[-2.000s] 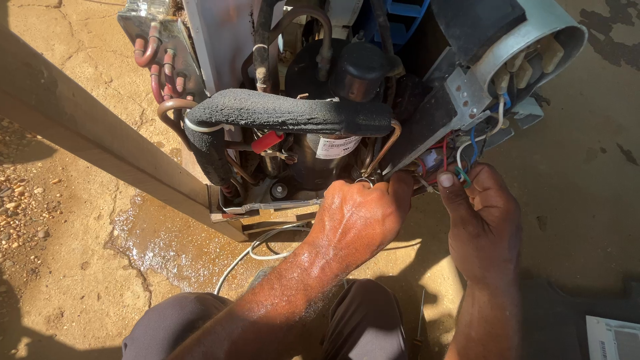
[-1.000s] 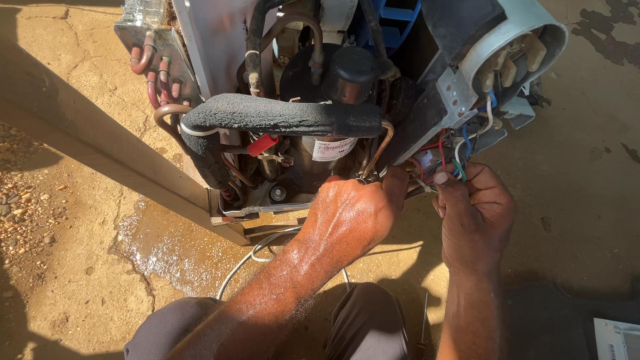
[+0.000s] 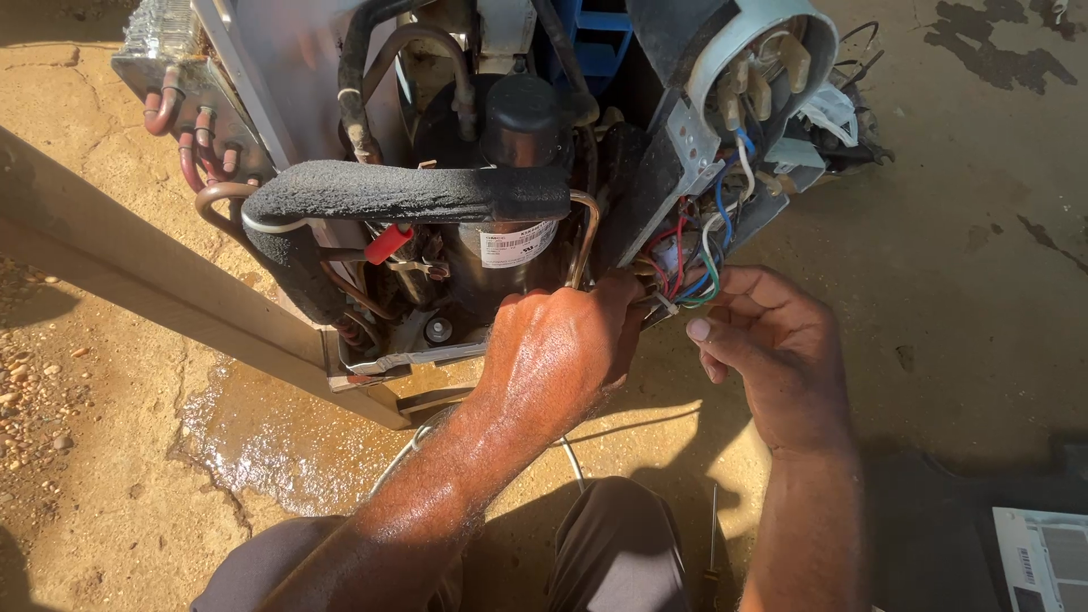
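Observation:
An opened air-conditioning unit shows a black compressor (image 3: 501, 255) with a printed label and a foam-wrapped pipe (image 3: 408, 191) across its front. My left hand (image 3: 552, 344) reaches in at the unit's lower edge beside a bent copper pipe (image 3: 588, 234); its fingertips are hidden, so what they hold cannot be told. To its right, my right hand (image 3: 765, 340) is at the bundle of coloured wires (image 3: 701, 276), thumb apart from the curled fingers, with the index finger near the green wire. A pale cable tie (image 3: 663, 302) sits on the bundle between the hands.
Above the wires is a round metal housing (image 3: 765, 68) with pale terminals. A metal beam (image 3: 170, 272) slants along the left. A thin screwdriver (image 3: 713, 527) lies on the ground by my knee, and a white cable (image 3: 571, 463) runs below the unit. A printed sheet (image 3: 1041, 552) is at lower right.
My right thumb and fingers, which were pinched together at the wires, have parted. My left hand stays at the unit's lower edge.

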